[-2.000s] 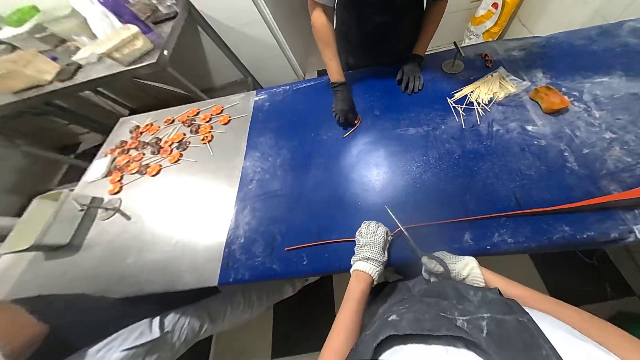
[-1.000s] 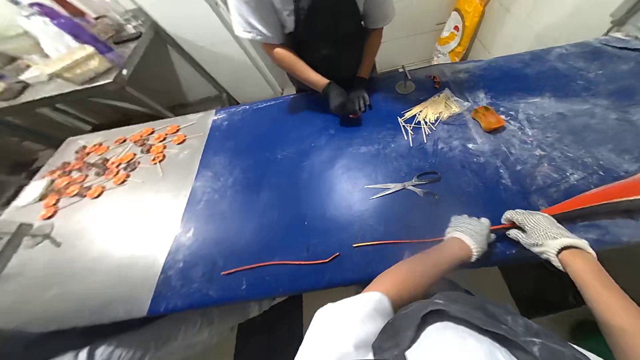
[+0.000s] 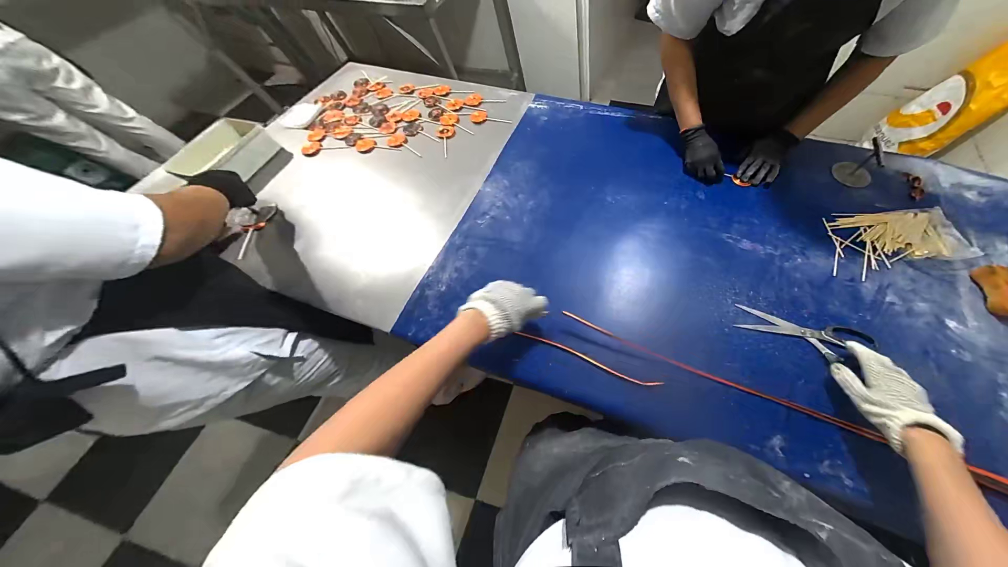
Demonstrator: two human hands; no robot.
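Note:
My left hand [image 3: 504, 307], in a white knit glove, is at the left end of a short orange candy strand [image 3: 602, 365] on the blue table; its fingertips are partly hidden, so I cannot tell whether it grips the strand. My right hand [image 3: 888, 390], gloved the same way, reaches to the handles of metal scissors [image 3: 805, 332], which lie with their blades apart. Whether its fingers hold a handle is unclear. Between the hands a long red-orange candy strand [image 3: 732, 383] runs toward the lower right, passing under or beside my right wrist.
Across the table a co-worker's black-gloved hands shape an orange lollipop [image 3: 740, 180]. Wooden sticks [image 3: 890, 236] lie at right, near a disc-shaped metal press [image 3: 852, 174]. Lollipops [image 3: 394, 118] cover part of the steel surface [image 3: 358, 236]; another co-worker stands at left, holding a wrapped lollipop [image 3: 253, 224].
My left hand has gone from the long strand to the short one. My right hand has left the red strip and moved to the scissors. The view has swung left.

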